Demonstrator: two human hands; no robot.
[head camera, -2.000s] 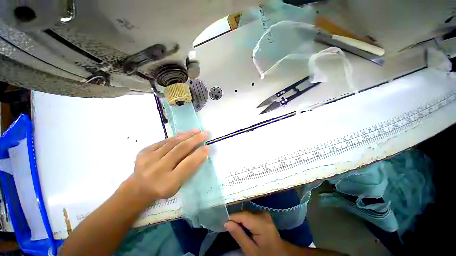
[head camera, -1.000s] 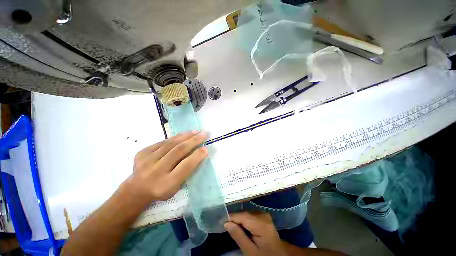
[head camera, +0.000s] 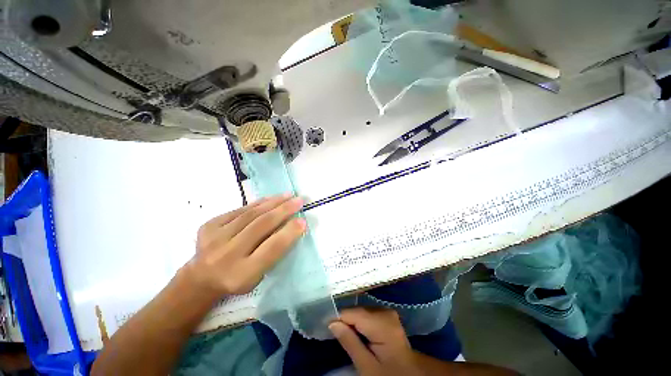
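Observation:
A sheer aqua strip (head camera: 300, 272) runs from under the sewing machine head (head camera: 147, 59), by the ridged yellowish knob (head camera: 257, 137), down over the table's front edge. My left hand (head camera: 246, 246) lies flat on the strip below the knob, fingers together, pressing it to the table. My right hand (head camera: 375, 338) pinches the strip's right edge between thumb and fingers, just below the table edge. The needle area is hidden behind the knob. A strip with a wavy edge (head camera: 434, 316) hangs over my lap.
Black thread snips (head camera: 421, 137), a slim metal tool with a pale handle (head camera: 515, 64), a thin white loop (head camera: 377, 81) and aqua cloth (head camera: 412, 44) lie right of the needle area. A blue tray (head camera: 55, 272) stands left. Aqua pieces (head camera: 603, 279) are heaped below right.
The loose lower part of the strip beyond the table edge has shifted and spread left. Both hands stay in nearly the same places.

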